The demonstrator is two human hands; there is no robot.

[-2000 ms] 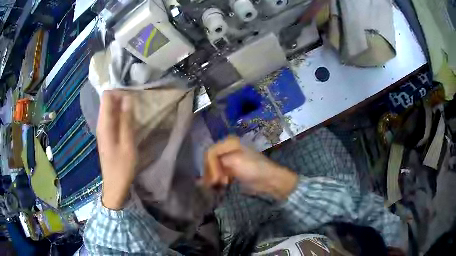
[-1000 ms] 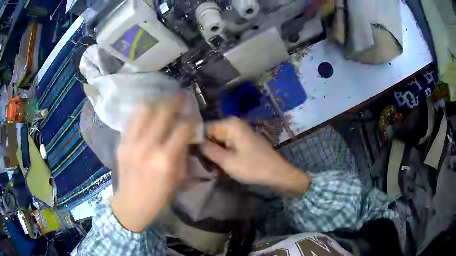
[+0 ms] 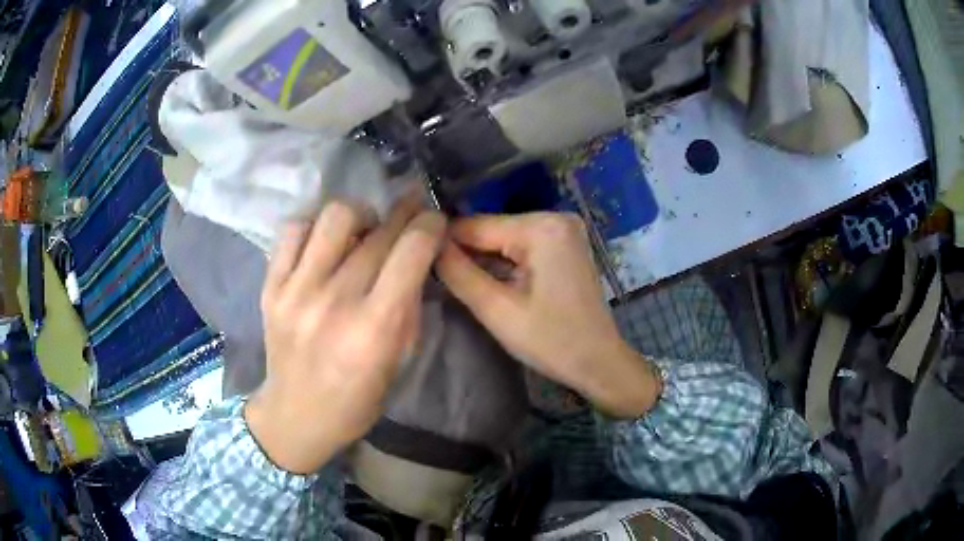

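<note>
The grey-brown garment body (image 3: 449, 365) lies over the table edge and my lap, with a dark strip (image 3: 428, 446) across its lower part. The light fabric piece (image 3: 248, 164) is bunched on top at the upper left. My left hand (image 3: 344, 328) presses on the cloth with bent fingers, fingertips near the needle area. My right hand (image 3: 550, 301) pinches the cloth edge between thumb and index finger, close to the left fingertips. The overlock machine (image 3: 317, 79) stands just beyond; its presser foot is hard to make out.
The blue scrap tray (image 3: 618, 185) with trimmings lies right of the needle area. Cut pieces (image 3: 809, 95) hang at the upper right of the white table (image 3: 761, 196). Plaid cloth (image 3: 132, 275) lies at the left. White knobs (image 3: 476, 48) are on the machine front.
The light fabric has come into view on top of the grey cloth. My left hand has moved right, toward the needle area. My right hand has moved up beside it and pinches the edge.
</note>
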